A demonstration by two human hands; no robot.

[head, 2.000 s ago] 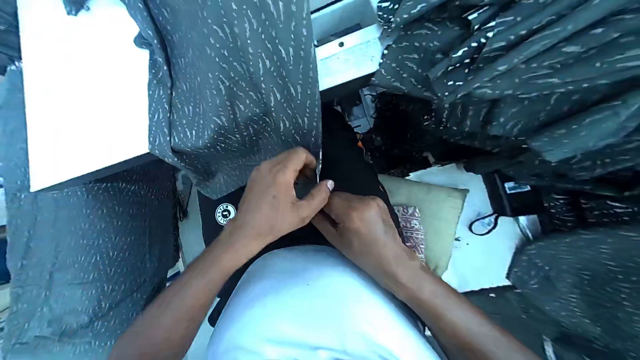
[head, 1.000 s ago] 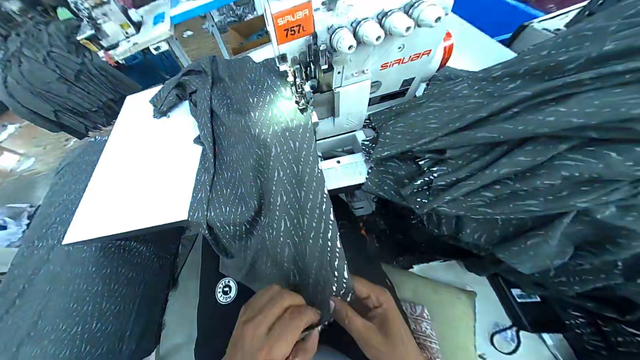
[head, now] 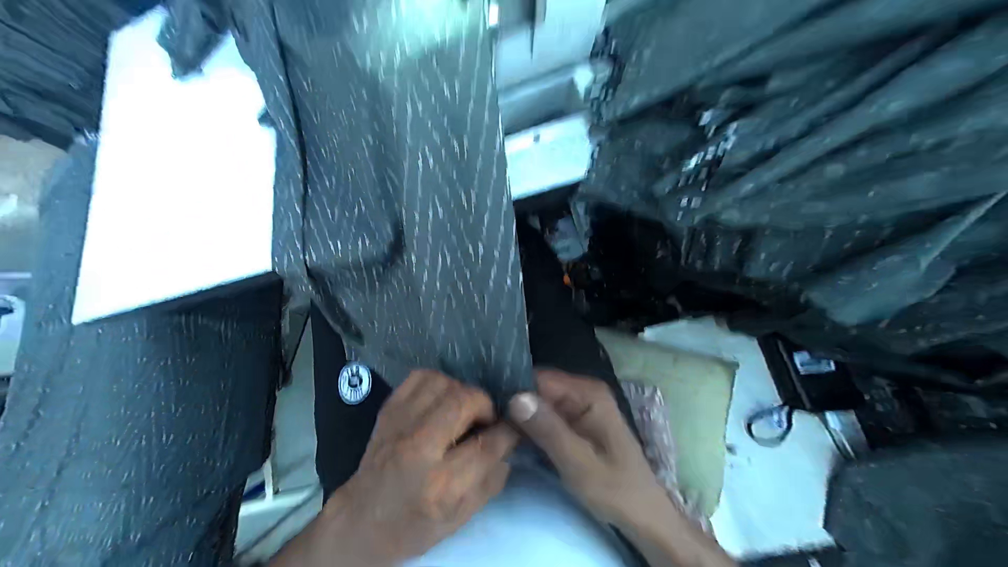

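A dark grey fabric panel with short white dashes (head: pixel 449 213) runs from the top of the view down to my lap. Both hands pinch its lower end near the right corner. My left hand (head: pixel 441 449) has curled fingers closed on the cloth; my right hand (head: pixel 579 441) holds the corner, its thumb on top. The hands almost touch. At the upper end, part of the sewing machine (head: pixel 543 150) shows beside the panel's right edge, blurred, and a bright light falls on the cloth.
A white table board (head: pixel 181 197) stands at the left, with more dashed fabric (head: pixel 142 417) hanging below it. Heaped dark fabric (head: pixel 827 157) fills the right. Lower right lie a beige cushion (head: pixel 693 417) and a black case (head: pixel 811 370) with a loop beside it.
The view has swung up and partly back down. My hands were at the cloth's lower end a second ago and are still there.
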